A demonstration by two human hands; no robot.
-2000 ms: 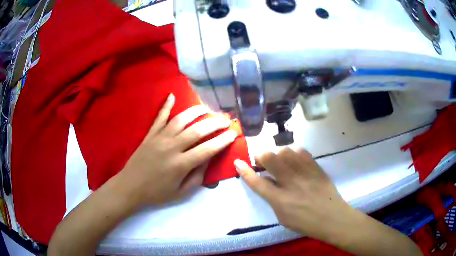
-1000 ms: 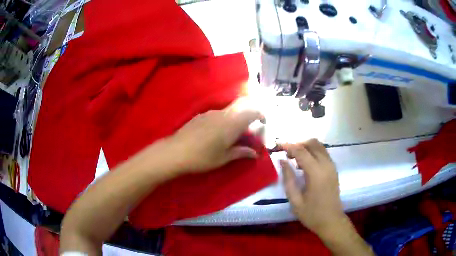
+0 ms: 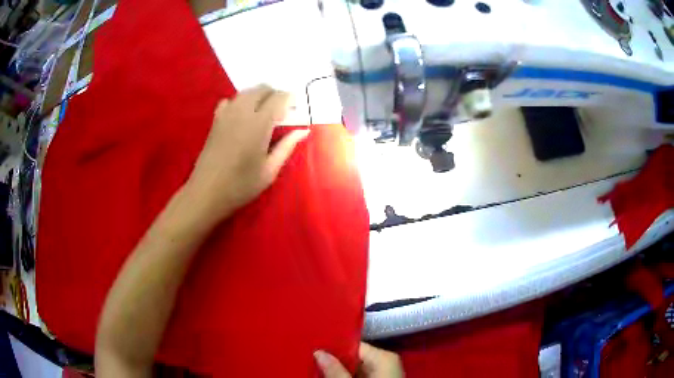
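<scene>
A large red fabric panel (image 3: 295, 244) covers the left of the white table and hangs over its front edge. Its right edge runs just left of the needle area of the white sewing machine head (image 3: 473, 44). My left hand (image 3: 240, 148) lies on the panel near its top edge, thumb and fingers apart; whether it pinches cloth is unclear. My right hand (image 3: 362, 363) is at the bottom edge of the picture, partly cut off, holding the panel's lower right edge between thumb and fingers. A bright glow covers the cloth beside the needle.
A black phone (image 3: 553, 133) lies on the machine bed. A ragged red scrap (image 3: 643, 196) lies at the right. A blue plastic crate (image 3: 602, 347) with red pieces is below the table at right. More red cloth (image 3: 473, 343) is below the front edge. Printed tape runs along the far left edge.
The red panel has been turned and spread toward the front edge. My left hand has moved left and up from the needle area. My right hand has moved down to the panel's lower edge.
</scene>
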